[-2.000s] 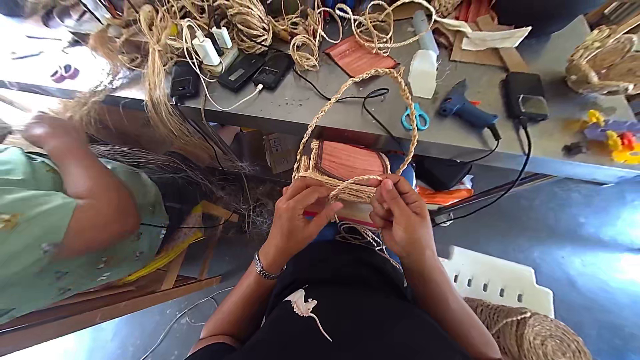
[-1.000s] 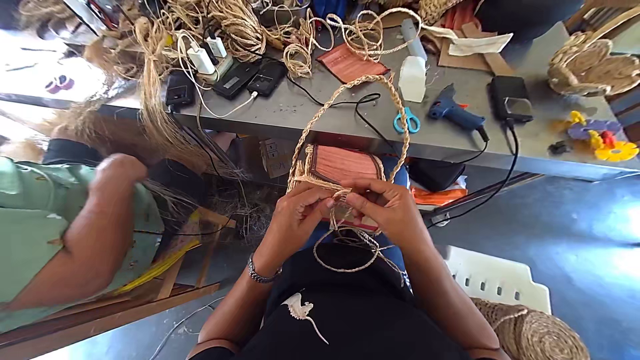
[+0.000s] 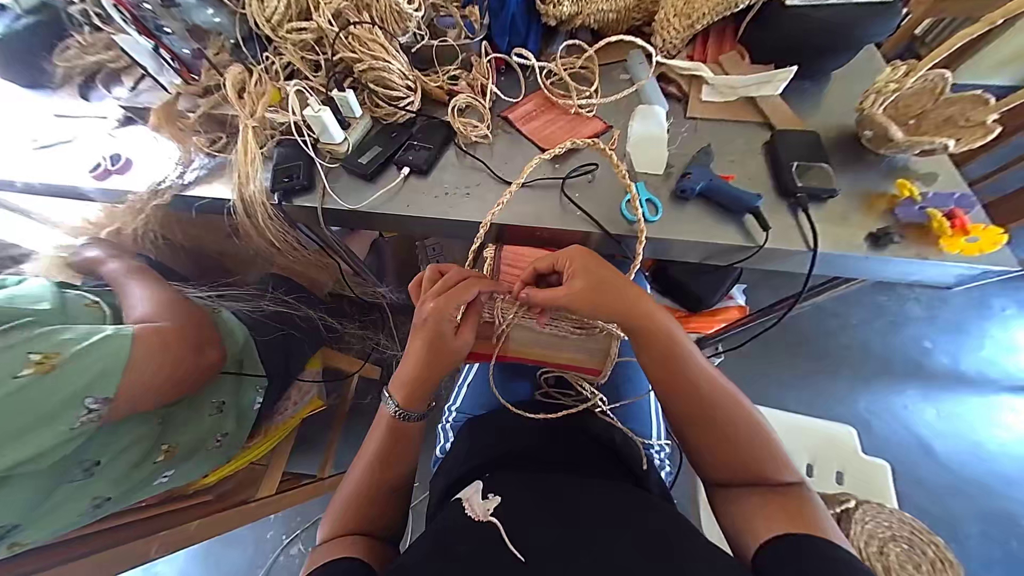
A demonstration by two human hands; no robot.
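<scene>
A small woven bag (image 3: 552,342) with pinkish-red panels and cord rows rests on my lap. Its braided handle (image 3: 524,172) arches up in front of the table edge. My left hand (image 3: 448,308) grips the bag's upper left side and the cord there. With thumb and forefinger, my right hand (image 3: 572,288) pinches thin cord at the bag's upper rim, close beside the left fingertips. A loop of twisted cord (image 3: 512,404) hangs from there to a loose tangle on my lap.
On the grey table (image 3: 512,210) lie blue scissors (image 3: 642,203), a glue gun (image 3: 716,188), a black device (image 3: 800,166), a red woven piece (image 3: 554,120) and cord coils (image 3: 384,80). Another person's arm (image 3: 164,328) is at left, a white plastic stool (image 3: 816,456) at right.
The bag's cord-covered lower side has come into view below my hands. My right hand has turned, its fingers now curled at the rim. The other person's arm has shifted.
</scene>
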